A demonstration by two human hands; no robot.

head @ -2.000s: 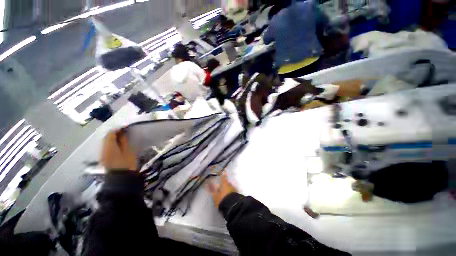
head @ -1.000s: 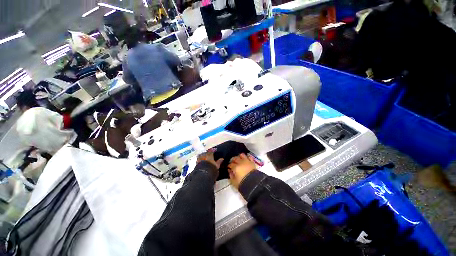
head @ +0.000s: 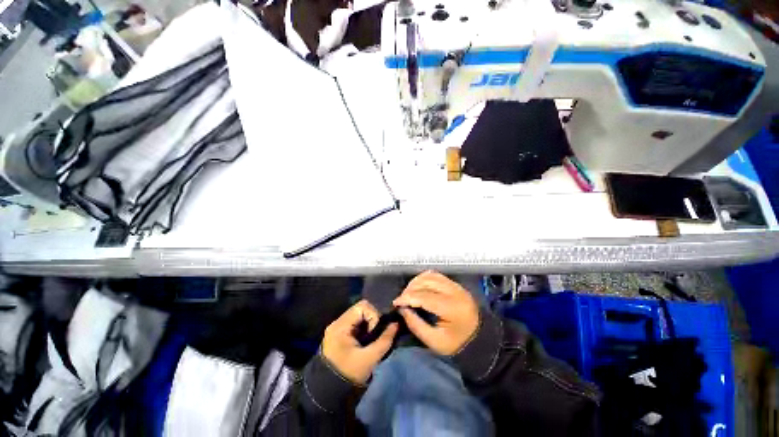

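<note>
My left hand (head: 354, 341) and my right hand (head: 440, 313) are close together below the table's front edge, above my lap. Both pinch a small black piece (head: 391, 319), mostly hidden by the fingers. A stack of black cut pieces (head: 515, 141) lies under the arm of the white sewing machine (head: 589, 72). A white garment panel (head: 299, 145) with a thin black edge lies left of the needle area, one corner towards the front edge. A bundle of panels with black edges (head: 162, 136) lies further left.
A tan block (head: 453, 164), thin pink and green pens (head: 578, 174) and a black smartphone (head: 659, 197) lie on the table. A blue bin (head: 568, 329) with black pieces is below right. White-grey fabric (head: 207, 394) is below left.
My hands have moved from the black stack under the machine arm to above my lap, now with a small black piece. The view has turned down towards the table front.
</note>
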